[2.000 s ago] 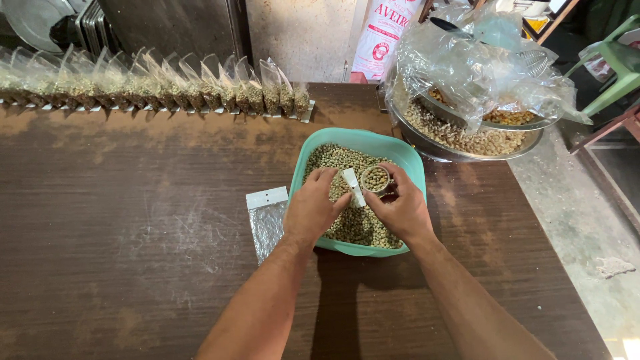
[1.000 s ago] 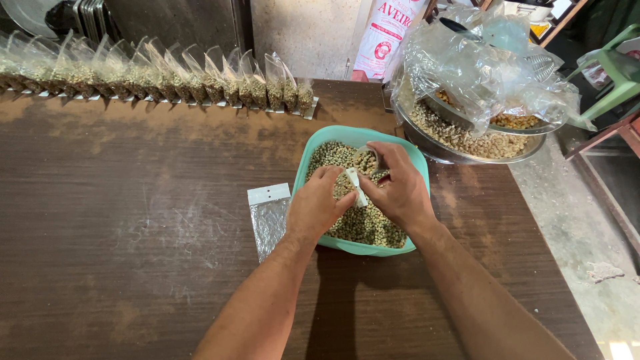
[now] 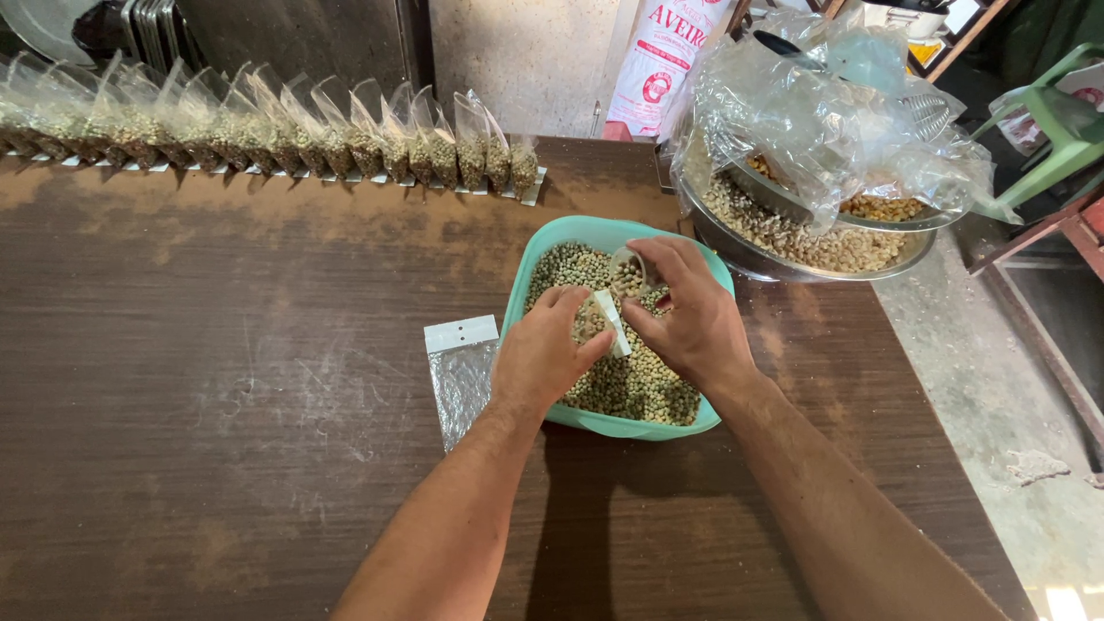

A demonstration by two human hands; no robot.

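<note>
A turquoise plastic tub [image 3: 617, 424] holds loose greenish, pea-like seeds [image 3: 634, 384]. Over its left half, my left hand [image 3: 552, 345] grips a small clear plastic bag [image 3: 589, 319] with a white header strip; some seeds show through the film. My right hand [image 3: 690, 315] holds a small clear cup [image 3: 629, 272] tilted beside the bag's top, with seeds in it. The fingers partly cover both the bag and the cup. Left of the tub, flat clear bags with a punched white header [image 3: 461, 333] lie on the brown wood-grain table [image 3: 259, 414].
Filled clear bags [image 3: 397, 155] stand in a long row along the table's back left. At the back right, steel bowls [image 3: 802, 272] of pale and orange kernels sit under crumpled clear plastic [image 3: 776, 112]. A green plastic chair [image 3: 1048, 112] stands beyond the table's right edge.
The cup in my right hand has gone from upright, its round mouth facing up, to tilted toward the bag. My left hand keeps its hold on the bag.
</note>
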